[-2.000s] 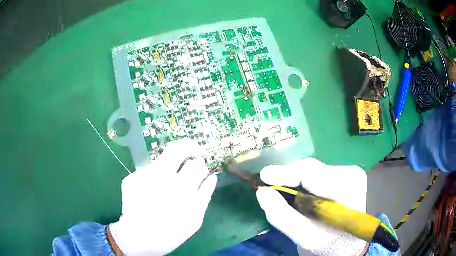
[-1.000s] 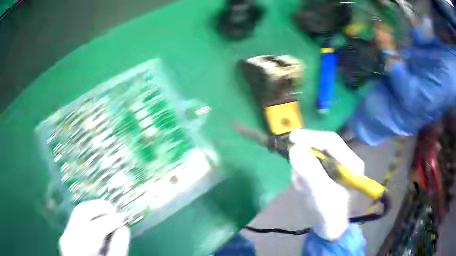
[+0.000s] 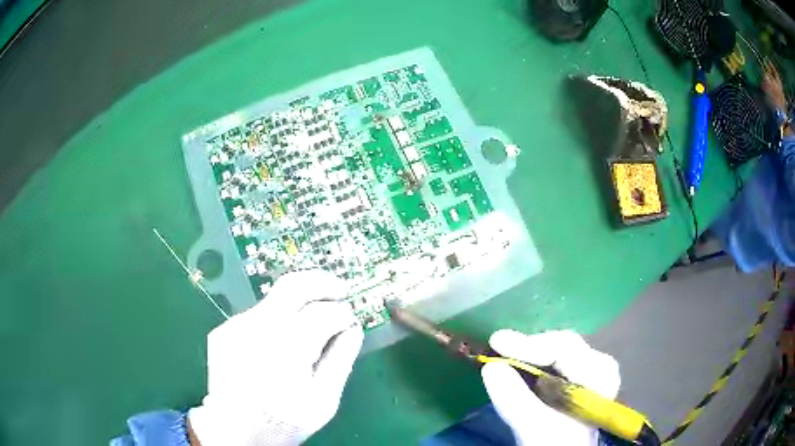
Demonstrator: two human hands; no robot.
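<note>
The green circuit board (image 3: 349,174) lies in the pale translucent plate (image 3: 488,279), which has a round ring tab at two sides. My left hand (image 3: 283,348), in a white knitted glove, rests at the board's near left edge with finger and thumb closed together. The thin solder wire (image 3: 187,272) sticks out behind it to the left; the wire's other end is hidden at the fingers. My right hand (image 3: 553,379), also gloved, holds the soldering iron (image 3: 597,409) by its yellow handle. The iron's tip is at the board's near edge, right of my left fingertips.
The dark iron stand (image 3: 643,126) with its whitish crusted mouth and the yellow sponge (image 3: 638,190) stand on the right of the green mat. Beyond are a blue-handled tool (image 3: 699,139), black round-grilled fans (image 3: 741,122) and a black unit (image 3: 568,16). Another person's blue sleeve (image 3: 758,226) is at the right edge.
One second ago the view was turned right and my right hand held the iron beside the sponge, away from the board. Now the iron's tip is back at the board's near edge.
</note>
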